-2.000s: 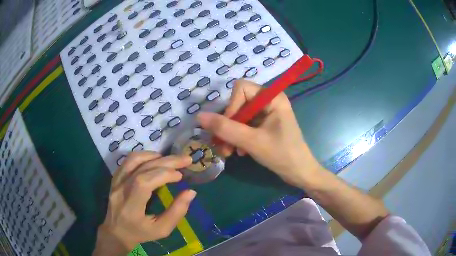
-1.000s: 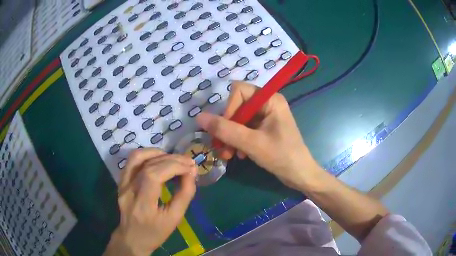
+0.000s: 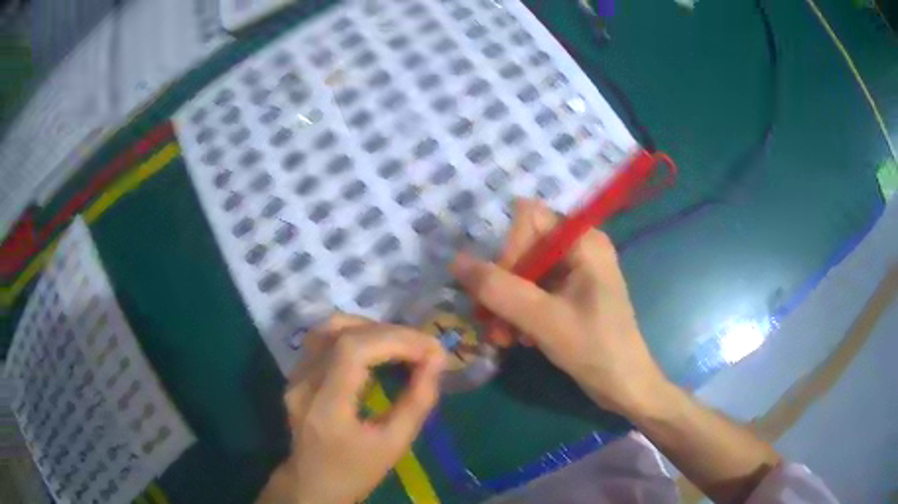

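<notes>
The round metal test fixture [image 3: 471,372] lies at the front edge of the white component board [image 3: 325,187]. A small element [image 3: 451,340] with a pale bluish face sits at its brass-coloured centre. My right hand [image 3: 566,295] holds the red test probe [image 3: 591,217] slanting up to the right; its tip is hidden by my fingers beside the fixture. My left hand [image 3: 364,394] has thumb and index fingertips together at the fixture's left side, close to the element. Whether they pinch the element is too blurred to tell.
Another component board [image 3: 94,364] lies at the left, with more white sheets [image 3: 118,79] at the upper left. A dark cable [image 3: 773,108] curves over the green mat at the right. Yellow, red and blue tape marks the mat. A bright glare lies near its right edge.
The whole view has shifted and blurred, so everything sits further right and lower. My left thumb and index finger have closed together from being apart. My right hand still holds the probe at the fixture.
</notes>
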